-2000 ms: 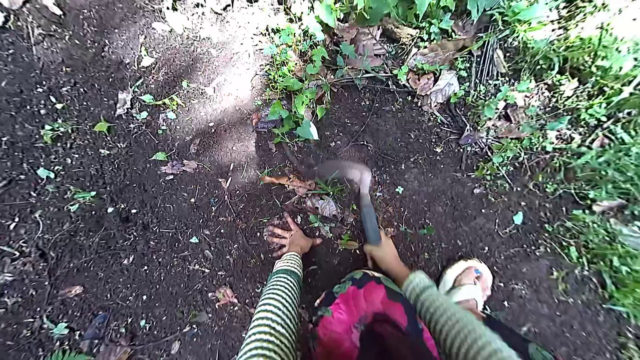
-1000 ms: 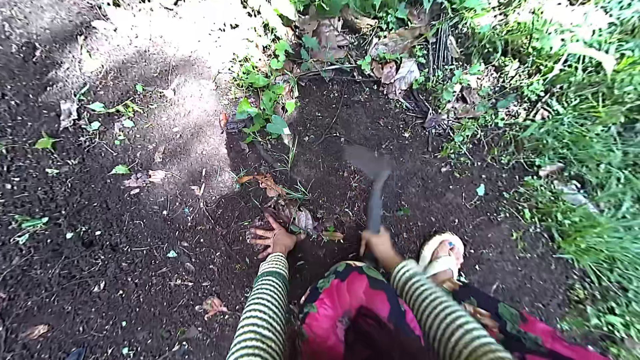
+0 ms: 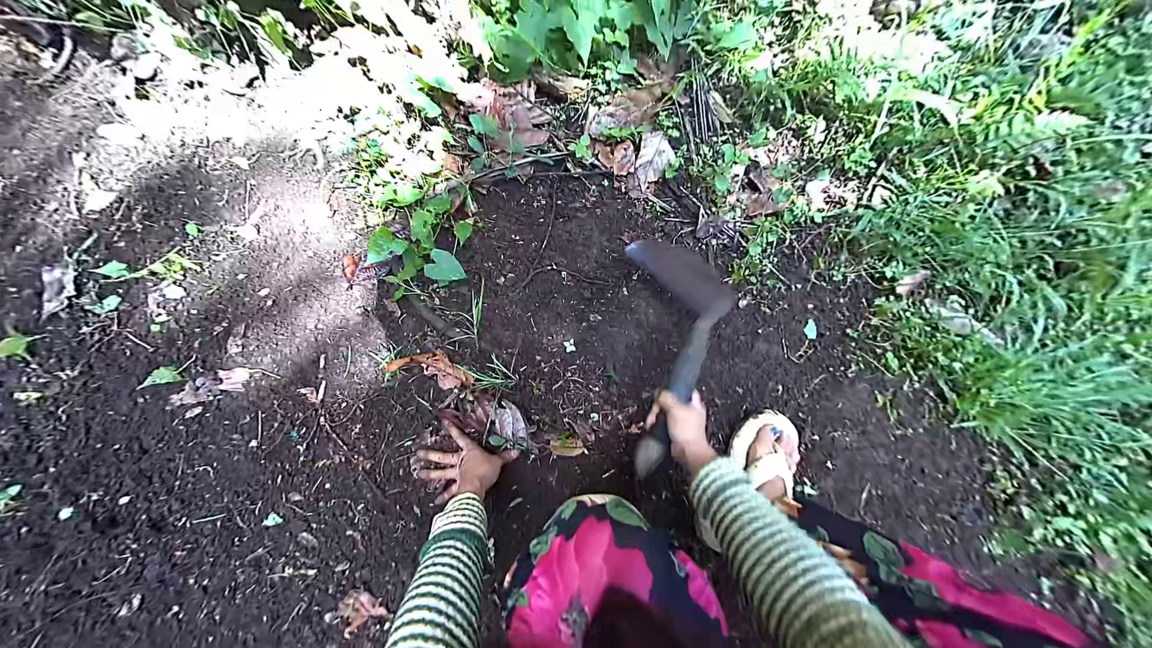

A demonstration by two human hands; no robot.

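Observation:
A curved-bladed hand tool point(image 3: 688, 281), probably a sickle, is gripped by its dark handle in my right hand point(image 3: 684, 427). Its wide blade points up and to the left, slightly blurred, above dark soil point(image 3: 567, 315); whether it touches the ground I cannot tell. My left hand point(image 3: 470, 463) lies with its fingers spread at the soil, beside dry leaves point(image 3: 508, 423) and a few grass blades. A brown curled leaf point(image 3: 434, 367) lies just beyond it.
My sandalled foot point(image 3: 770, 450) stands right of the tool handle. Leafy green plants point(image 3: 423, 243) and dead leaves point(image 3: 643, 157) edge the soil at the top. Thick grass point(image 3: 1035, 360) grows along the right. A twig point(image 3: 333, 441) lies left of my left hand.
The tool's blade has swung to the right over the soil, still held in my right hand. My left hand remains beside the dry leaves. The view has shifted somewhat.

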